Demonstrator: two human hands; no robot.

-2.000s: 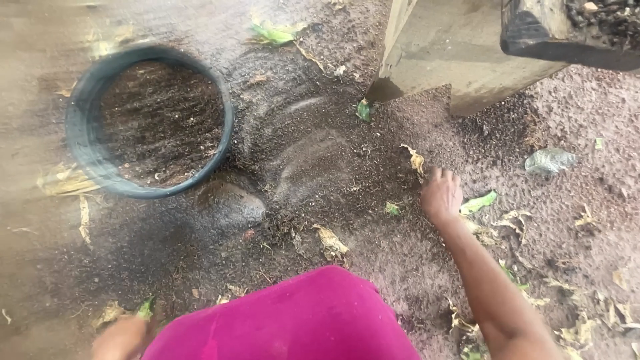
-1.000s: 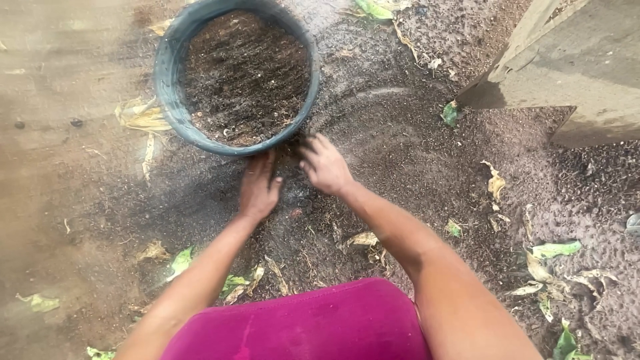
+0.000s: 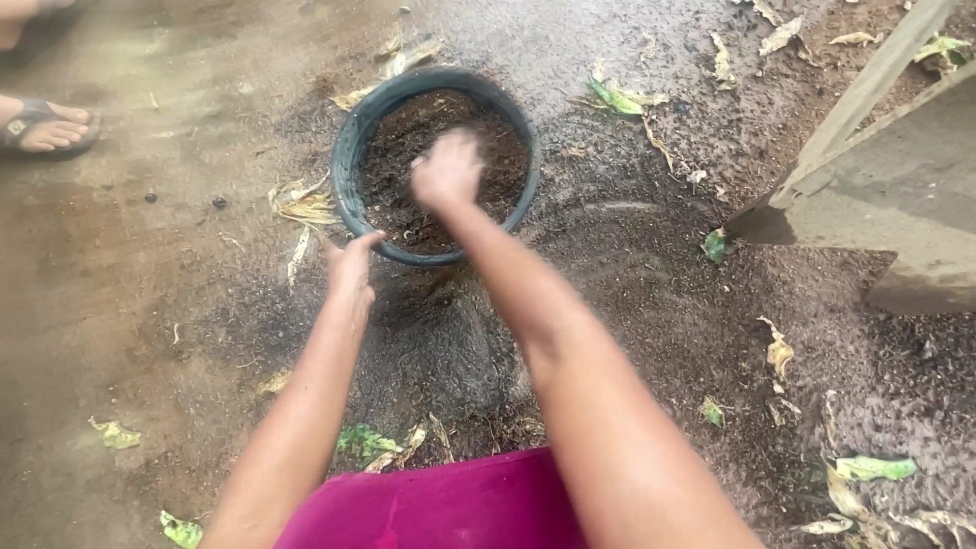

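A round dark plastic tub (image 3: 348,175) stands on the wet ground, with dark soil (image 3: 400,130) inside it. My left hand (image 3: 352,268) is at the tub's near left rim, its thumb or a finger laid along the edge. Over the soil, inside the rim, is my right hand (image 3: 450,168), blurred by motion; whether its fingers hold any soil cannot be made out. Loose dark soil (image 3: 450,358) lies on the ground on the near side of the tub.
Another person's sandaled foot (image 3: 53,133) is at the far left, with part of a second foot above it. A wooden structure (image 3: 900,191) stands at the right. Dry husks (image 3: 303,204) and green leaf scraps (image 3: 618,97) lie scattered around the tub.
My right hand has moved from the ground by the tub's near side to over the soil inside it. My left hand has gone to the near left rim. Feet have come into view.
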